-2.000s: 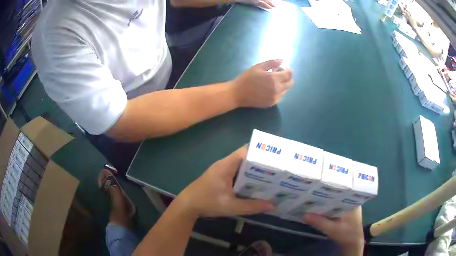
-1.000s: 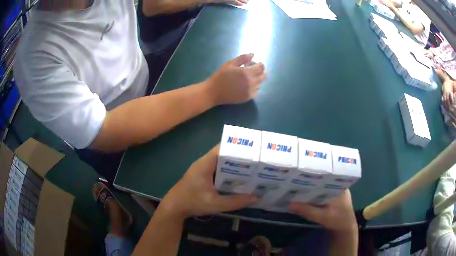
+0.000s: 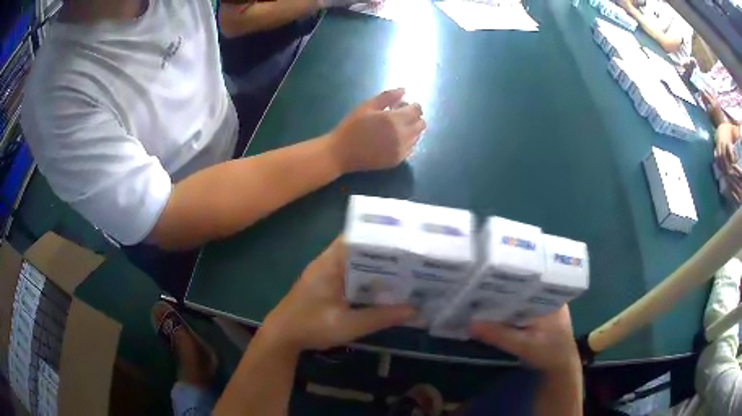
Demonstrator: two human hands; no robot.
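Note:
Several white retail boxes [image 3: 443,268] stand side by side in a row, held over the near edge of the green worktable [image 3: 504,138]. My left hand [image 3: 325,301] grips the left end of the row, thumb across the front. My right hand [image 3: 537,341] grips the right end, its thumb along the lower front. A narrow gap shows between the left pair and the right pair at the top. The blue and red print on the tops is blurred. My other fingers are mostly hidden behind the boxes.
A person in a white shirt [image 3: 106,114] rests a forearm on the table at left. An open shipping carton [image 3: 89,349] with white boxes is low at left. A single box [image 3: 669,189] and rows of boxes [image 3: 647,85] lie at right. A cream tube [image 3: 667,284] crosses lower right.
The view has shifted, and the held boxes and both hands appear further left. The row was closed up before; now a gap shows in its middle and the left pair sits slightly higher.

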